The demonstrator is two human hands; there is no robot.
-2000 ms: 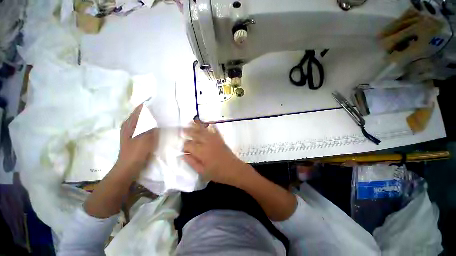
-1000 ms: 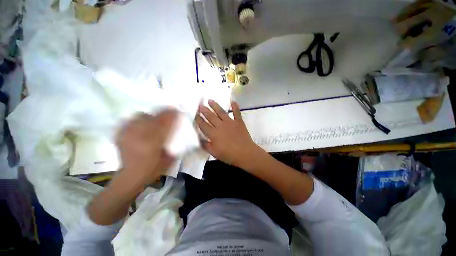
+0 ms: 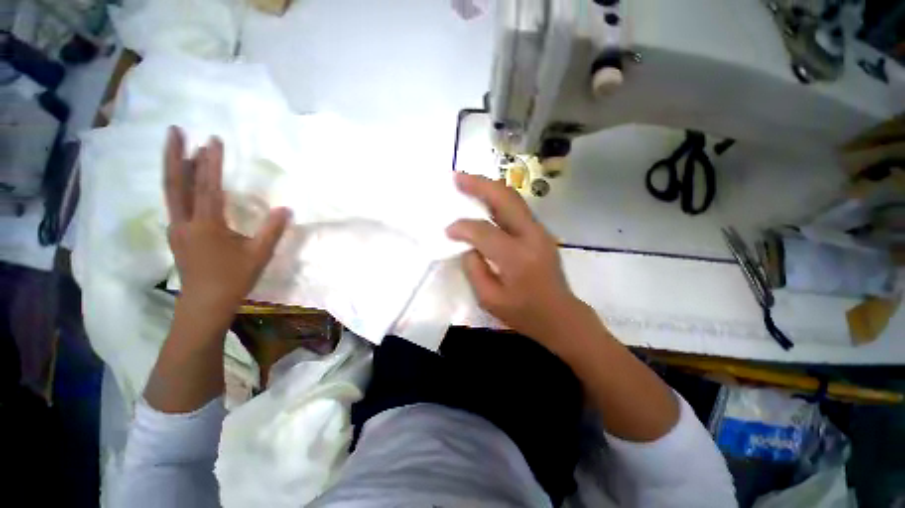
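Note:
White cloth [image 3: 357,263] lies spread on the table left of and in front of the sewing machine [image 3: 645,74], with its near corners at the table's front edge. My left hand [image 3: 213,233] is over the cloth at the left, fingers spread, holding nothing. My right hand [image 3: 521,258] is at the cloth's right side, just in front of the lit presser foot [image 3: 518,177], fingers bent and apart. Whether its fingertips pinch the cloth is unclear in the glare.
Black-handled scissors [image 3: 685,177] lie behind the needle area. A slim metal tool [image 3: 756,283] and a grey-white packet [image 3: 834,266] lie at the right end. More white cloth [image 3: 288,432] hangs below the front edge. A plastic bag with a blue label [image 3: 759,437] hangs at right.
My left hand has moved left, let go of the cloth and opened. The cloth now lies spread out flatter. My right hand stays near the foot with fingers more bent. The view has shifted.

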